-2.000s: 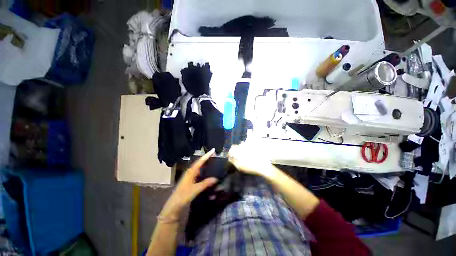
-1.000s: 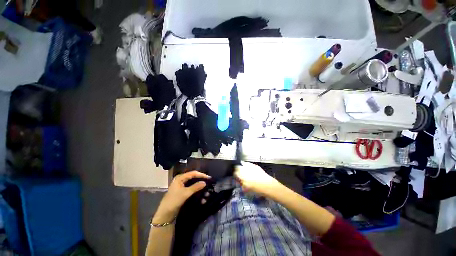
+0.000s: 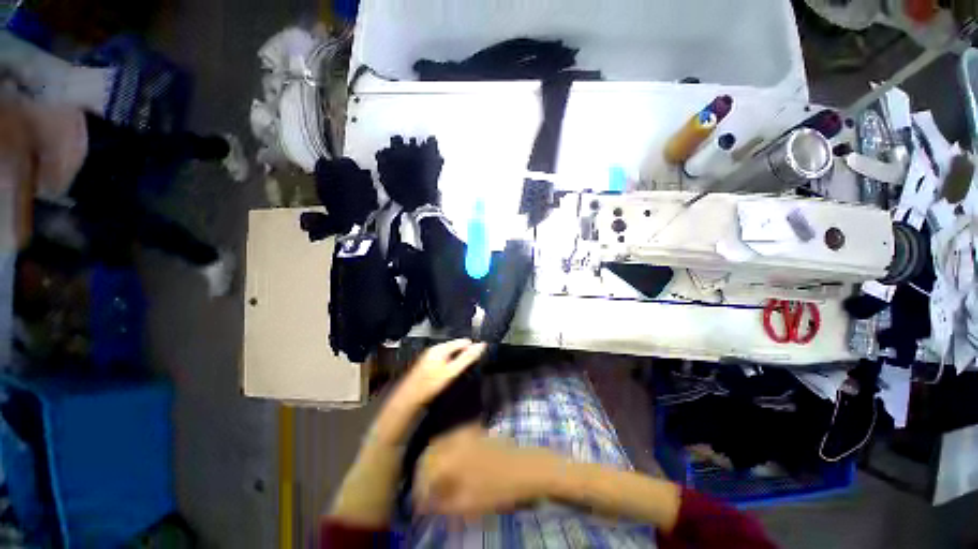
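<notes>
A long dark strip of black pieces (image 3: 549,129) runs from the white tray across the table, left of the needle area, to the front edge. My left hand (image 3: 445,368) is at its near end by the table edge, fingers on dark fabric. My right hand (image 3: 467,472) is blurred, low over my lap; what its fingers hold cannot be told. Black fabric (image 3: 456,402) lies in my lap between the hands. Two black glove bundles (image 3: 370,290) with pale bands lie on the table's left part.
The sewing machine (image 3: 740,238) stands at right, with red scissors (image 3: 791,321), thread cones (image 3: 697,131) and a metal tin (image 3: 806,153). A pale board (image 3: 290,311) is at left. A blurred person's arm (image 3: 43,139) shows at the far left. Blue crates stand below.
My right hand has moved from the table edge down and left over my lap. My left hand has moved up to the edge. The dark strip has shifted. A person has appeared at far left.
</notes>
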